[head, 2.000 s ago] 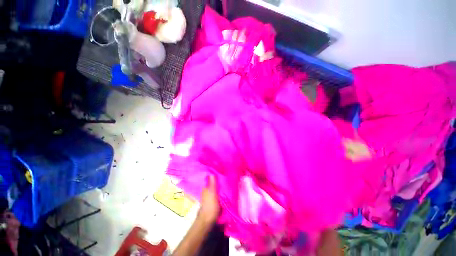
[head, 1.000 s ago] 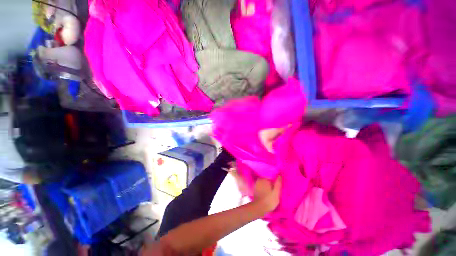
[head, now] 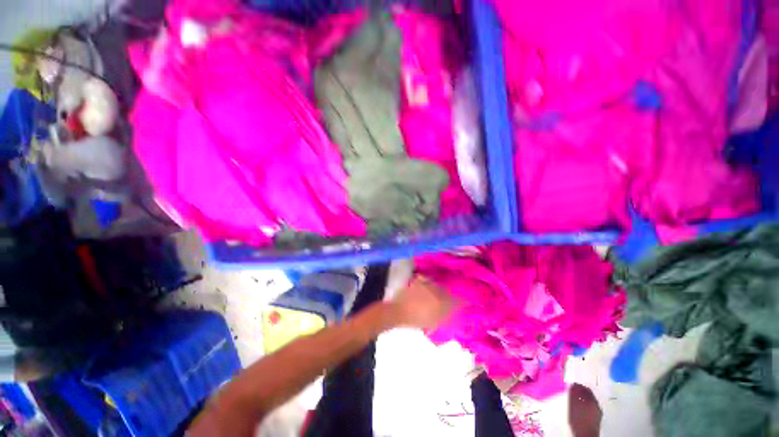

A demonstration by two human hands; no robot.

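Observation:
A heap of bright pink cloth (head: 530,299) lies low in front of me, below the blue crates, with ruffled edges and paler pink patches. My left hand (head: 427,305) reaches in from the lower left and is at the heap's left edge. It is blurred, and its fingers blend with the cloth, so its grip is not clear. A brown rounded shape (head: 585,411) is cut off by the bottom edge. I cannot tell whether it is my right hand or a foot.
Blue crates (head: 500,128) hold pink garment bundles (head: 231,145) and a dull-green cloth (head: 363,128). Green cloth (head: 717,290) lies at the right. A blue crate or stool (head: 171,367) stands lower left. A yellow and blue box (head: 295,320) is behind my forearm. Dark trouser legs (head: 350,375) show below.
The pink cloth that was bunched up at my left hand now lies lower, as a smaller-looking heap below the crates. The crates show lower in the view.

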